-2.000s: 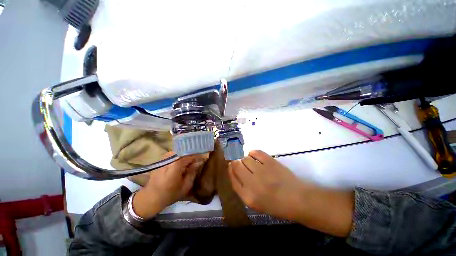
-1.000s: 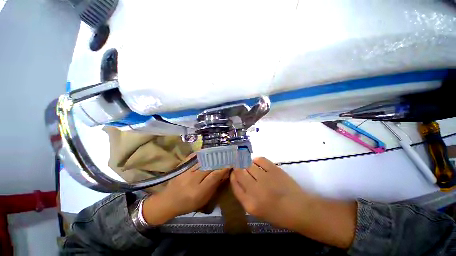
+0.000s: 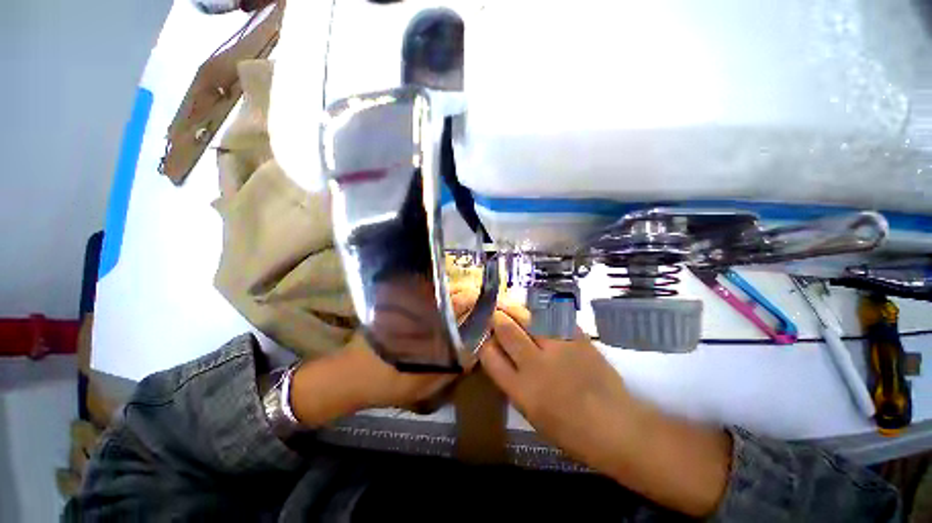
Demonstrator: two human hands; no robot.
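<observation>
A tan garment panel (image 3: 286,245) lies bunched on the white table left of the sewing machine (image 3: 654,112). A narrow tan strip (image 3: 479,414) runs down over the table's front edge between my hands. My left hand (image 3: 358,383) is on the cloth, its fingers mostly hidden behind the shiny metal guard (image 3: 383,225). My right hand (image 3: 557,388) holds the strip's edge with its fingertips close to the needle area. The presser foot and needle are hard to make out behind the guard. The grey ribbed tension dial (image 3: 648,324) is right of the fingertips.
A brown band with a row of dots (image 3: 213,102) lies at the table's far left. Pink and blue snips (image 3: 751,304), a white stick (image 3: 846,363) and a yellow-and-black screwdriver (image 3: 887,368) lie at the right. A ruler tape (image 3: 388,434) runs along the front edge. A red pipe (image 3: 39,335) is at left.
The view has shifted and leaned in, so the guard looks larger and covers my left fingers. The dotted brown band has come into view. Both hands remain together at the cloth.
</observation>
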